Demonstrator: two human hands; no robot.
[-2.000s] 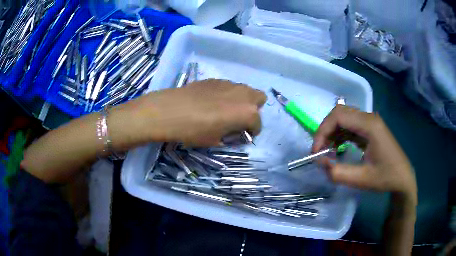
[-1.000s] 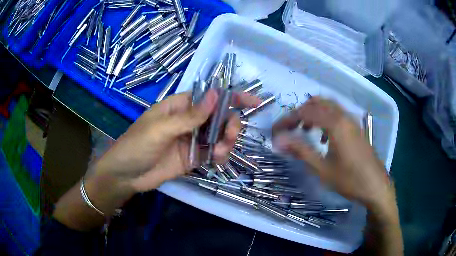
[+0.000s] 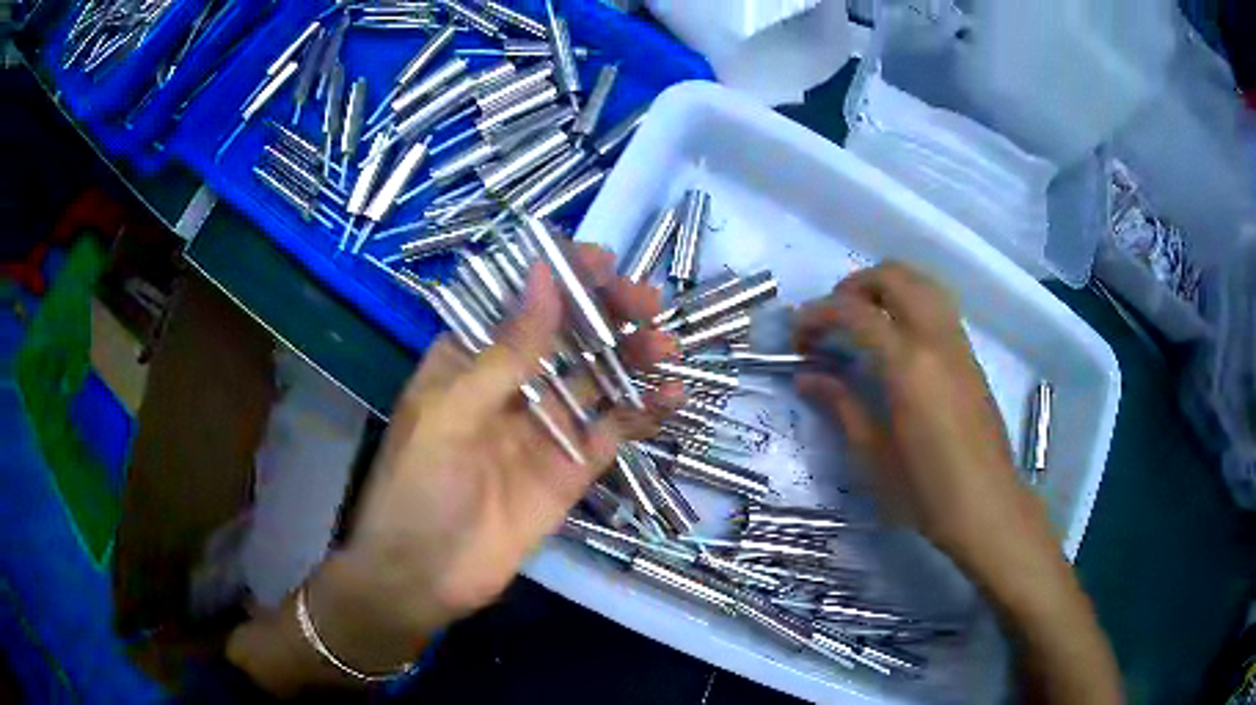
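My left hand [image 3: 482, 455] is raised over the left side of the white tray [image 3: 950, 227] and holds several metal cylinders [image 3: 572, 296] with thin rods, side by side. My right hand [image 3: 916, 400] is over the tray's middle right, blurred, with fingers curled; a cylinder [image 3: 769, 362] lies at its fingertips, and whether it grips it cannot be told. Many loose cylinders [image 3: 682, 579] lie in the tray's left and front part. One cylinder [image 3: 1040, 430] lies apart near the right wall. Tiny dark trimmings are on the tray floor. The green knife is not visible.
Blue trays [image 3: 338, 248] full of cylinders stand left and behind. White sheets [image 3: 950, 152] lie behind the tray. A clear box of small metal parts [image 3: 1150, 234] and crumpled plastic film [image 3: 1212, 344] are at the right. A brown cardboard box [image 3: 200, 455] is below the bench edge.
My left hand has turned palm up, with several cylinders now fanned in it. My right hand has moved from the tray's right side toward its middle. The green knife is out of sight. The view has shifted.
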